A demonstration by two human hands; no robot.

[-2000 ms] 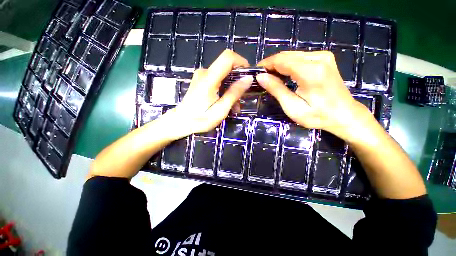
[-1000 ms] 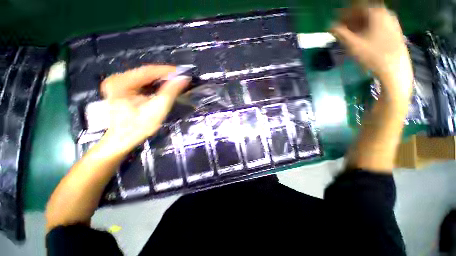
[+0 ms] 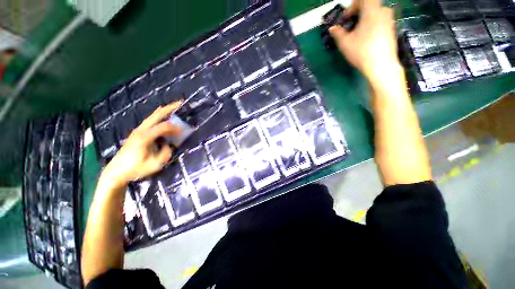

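Observation:
My left hand grips a front housing by its lower left end, over the black blister tray. The housing is a thin frame with a crossbar, tilted; its held end looks pale grey. My right hand is at the top right, beyond the tray's edge, at the dark loose keypad pile. Its fingertips touch the pile; whether they have closed on a keypad cannot be told. Housings lie in the tray's near pockets.
A second blister tray stands at the left edge. A keypad supply tray with shiny square sections lies at the far right. A green worktop shows between the trays. A pale grey object is at the top left.
The view has turned to the right. My hands were together over the tray; my right hand has moved away to the keypad pile, while my left hand still holds the housing.

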